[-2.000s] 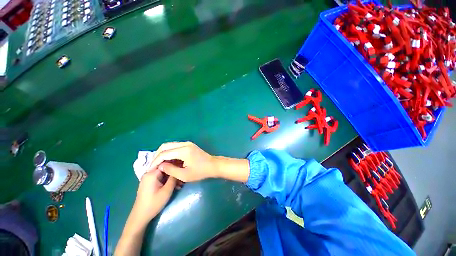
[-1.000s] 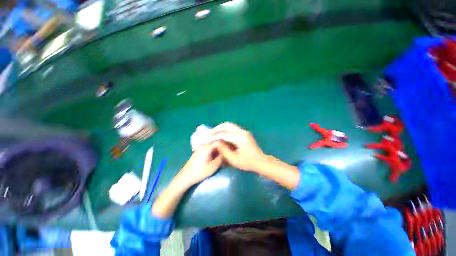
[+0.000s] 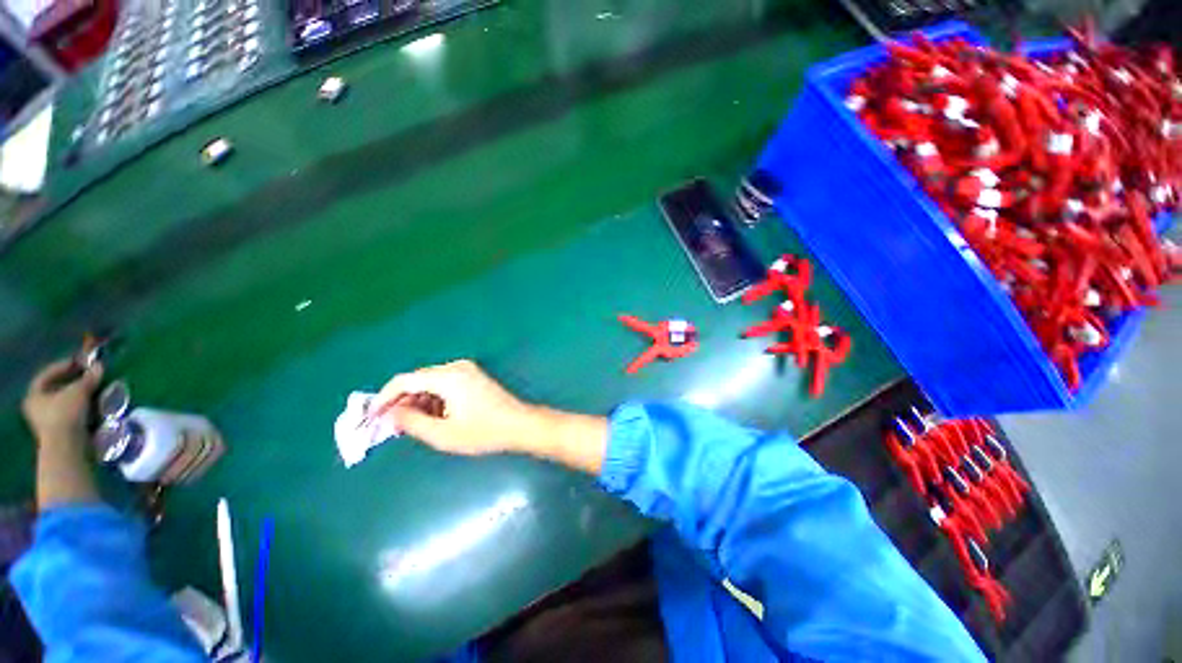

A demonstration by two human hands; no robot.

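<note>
My right hand holds a crumpled white wipe over the green bench, left of the middle. My left hand is at the far left, beyond the white bottle, with its fingertips closed on a small dark and orange opened unit. The hand partly hides this unit. The bottle stands just right of my left hand. I cannot tell whether anything else is inside the fingers of my right hand.
A loose red clamp, several more clamps, and a phone lie right. Beyond are a blue bin of clamps and a black tray. A white stick, blue stick and wipes lie lower left.
My hands were together at the wipe and are now apart. My left hand has moved far left to the small unit. My right hand has kept the wipe. The view has swung too.
</note>
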